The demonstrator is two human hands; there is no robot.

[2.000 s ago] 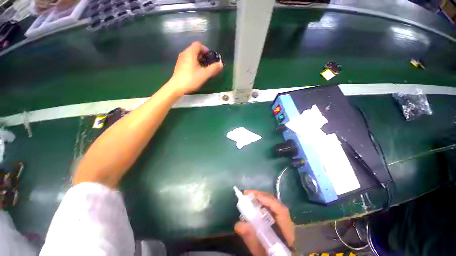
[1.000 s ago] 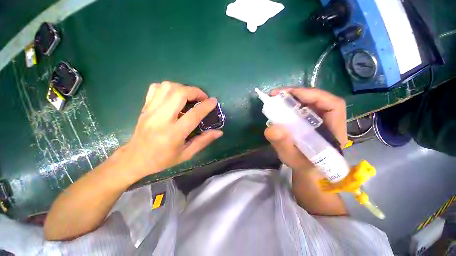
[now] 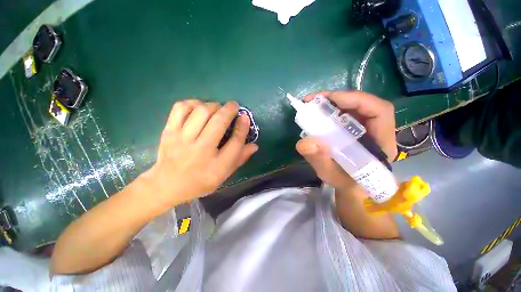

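My left hand (image 3: 200, 142) holds a small dark smartwatch housing (image 3: 252, 129) with a shiny metal rim down at the green bench (image 3: 171, 63). My fingers cover most of it. My right hand (image 3: 348, 137) holds the translucent white glue syringe (image 3: 343, 145), with a clear plastic block on its side and a yellow cap (image 3: 403, 198) at its rear. The pale needle tip (image 3: 290, 98) points up and left, to the right of the housing and apart from it.
Two dark watch units (image 3: 69, 89) (image 3: 47, 44) with yellow-white tabs lie at the left. The blue dispenser (image 3: 434, 45) with a round gauge and black knobs stands at upper right. A white wipe (image 3: 284, 8) lies at the top. A tube runs beside the dispenser.
The view has tilted down from the far bench. My left hand has come back near the syringe with a housing. Over the last second its fingers have closed further over the housing.
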